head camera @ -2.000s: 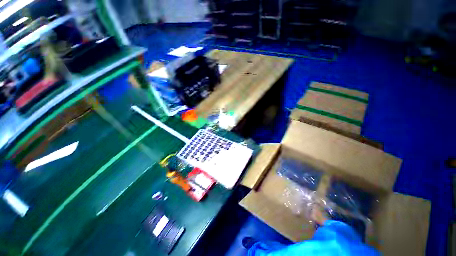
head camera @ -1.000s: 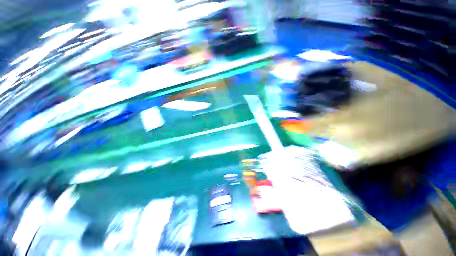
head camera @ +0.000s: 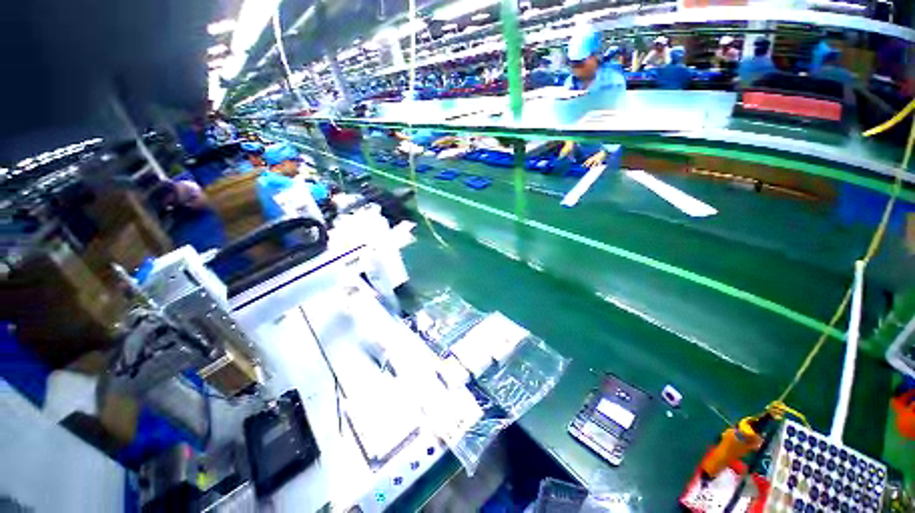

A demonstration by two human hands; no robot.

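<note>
Neither of my hands shows clearly in the head view. A black housing (head camera: 608, 418) with a white label lies on the green bench (head camera: 562, 301) near its front edge. A tiny white-purple piece (head camera: 671, 395) lies to its right. The white gantry machine (head camera: 351, 371) stands at the left, with a black housing or fixture (head camera: 279, 441) at its front left. Clear plastic bags with white pads (head camera: 492, 351) lie between the machine and the housing. A clear bag (head camera: 612, 500) shows at the bottom edge; what holds it, if anything, cannot be told.
An orange electric screwdriver (head camera: 730, 447) with a yellow cord lies by a red tray (head camera: 702, 493) at the lower right. A sticker sheet (head camera: 828, 476) with dark dots is beside it. A green-framed shelf (head camera: 682, 112) crosses behind. A person (head camera: 594, 75) is across the bench; others sit farther off.
The view has swung left from the open carton to the bench and machine. The blue sleeve and hand over the carton are out of view. The bench housing now appears near the centre.
</note>
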